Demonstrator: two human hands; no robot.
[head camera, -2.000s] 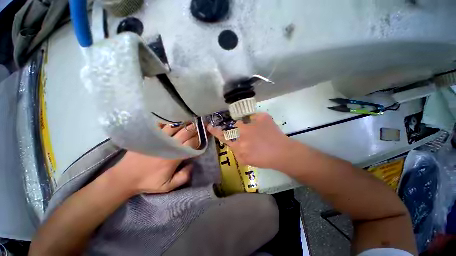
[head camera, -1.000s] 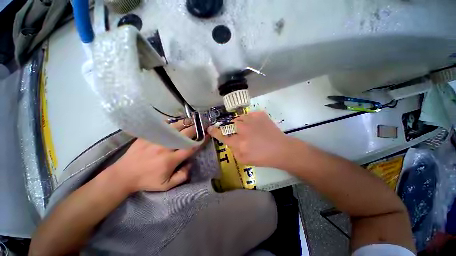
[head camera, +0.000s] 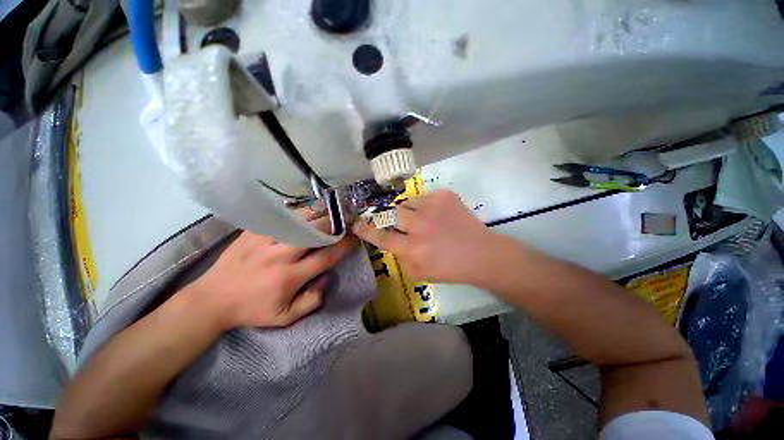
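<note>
A grey-taupe garment piece (head camera: 249, 369) lies left of the needle and drapes over the table edge toward my lap. My left hand (head camera: 266, 279) rests flat on it, thumb and fingers apart, its fingertips near the presser foot and partly behind the white guard. My right hand (head camera: 438, 236) is at the needle area, its index fingertip by the fabric edge beside the small ribbed guide knob (head camera: 384, 217). Whether its fingers pinch the cloth is hidden. The sewing machine (head camera: 516, 77) arm spans the top of the view. The tension knob (head camera: 392, 164) sits above the guide knob.
Yellow printed tape (head camera: 400, 296) lies on the bed right of the cloth. Thread snips (head camera: 602, 177) and a small brown-grey block (head camera: 659, 223) lie on the right table. Dark taupe cloth (head camera: 64, 43) is heaped at upper left. A plastic-wrapped item (head camera: 722, 301) is at lower right.
The machine head and its knobs appear slightly farther left and up. My left hand's fingers have drawn back from the foot since the first frame. My right hand has stayed nearly in place.
</note>
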